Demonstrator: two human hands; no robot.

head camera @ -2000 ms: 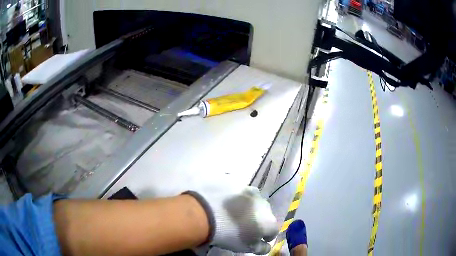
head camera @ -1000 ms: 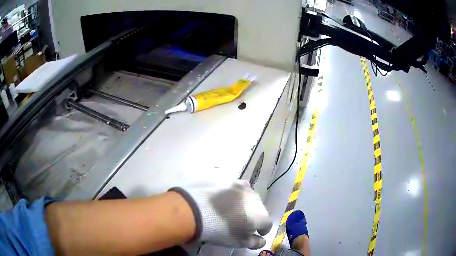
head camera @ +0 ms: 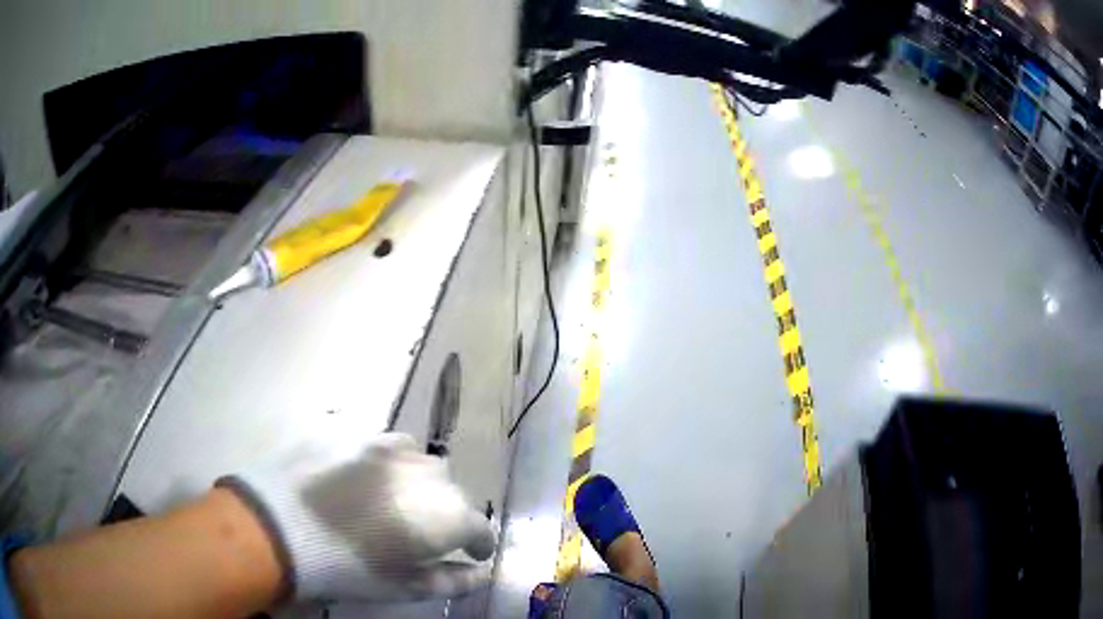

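My left hand (head camera: pixel 381 514), in a white knit glove with a grey cuff, is at the lower left, over the right edge of the machine cover (head camera: pixel 302 351). Its fingers are curled; what lies under them is hidden, so I cannot tell if they hold anything. A yellow glue tube (head camera: pixel 327 238) lies on the cover beyond the hand. Its white nozzle (head camera: pixel 235 283) points to the lower left, onto the machine edge rail (head camera: pixel 248 230). My right hand is not in view.
The conveyor bed (head camera: pixel 91 351) is left of the rail, before a dark machine opening (head camera: pixel 218 109). A black arm (head camera: pixel 677 48) with cables is above. Yellow-black tape (head camera: pixel 774 278) marks the floor. A blue shoe (head camera: pixel 602 510) is below, a black box (head camera: pixel 974 508) at lower right.
The view has swung right, so machine, tube and left hand sit further left in the picture. More floor and the black box now show. The tube still lies on the cover; the hand stays at its edge.
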